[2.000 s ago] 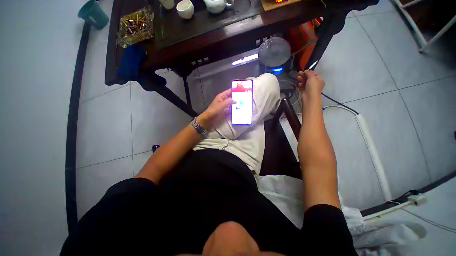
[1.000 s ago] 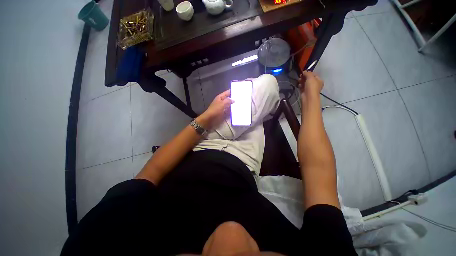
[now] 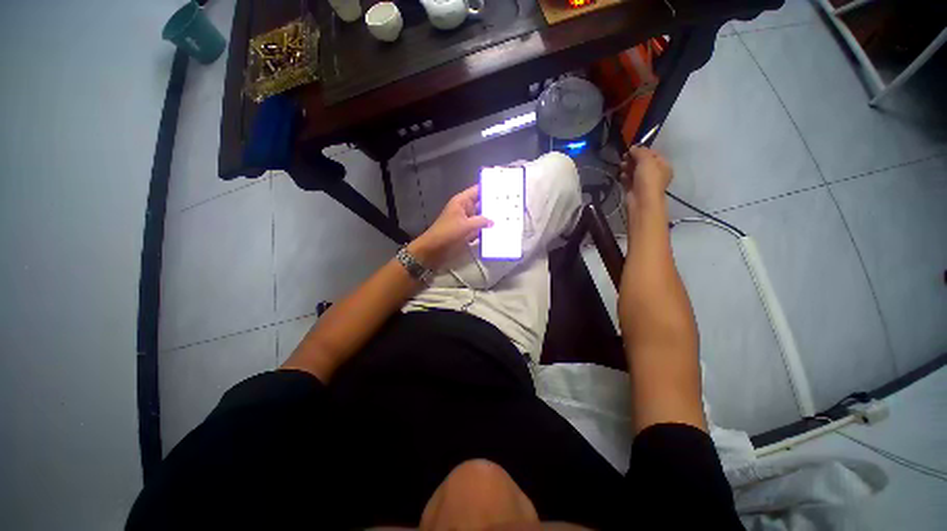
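Observation:
My left hand holds an upright smartphone over my light trousers. The screen is mostly glaring white with small faint marks, and my thumb lies over its left edge. A silver wristwatch is on my left wrist. My right hand is out to the right, beyond the dark chair arm, with a thin white cigarette pointing up from the fingers. The fingertips are small and partly hidden.
A dark wooden table stands ahead, with an ashtray full of butts, a white cup and a white teapot. Below it is a round clear-topped container. A green bin stands at the left, white trunking at the right.
The phone screen went from a page with a red top, to plain white, to white with small marks. My left thumb has shifted slightly on the screen. My right hand has hardly moved.

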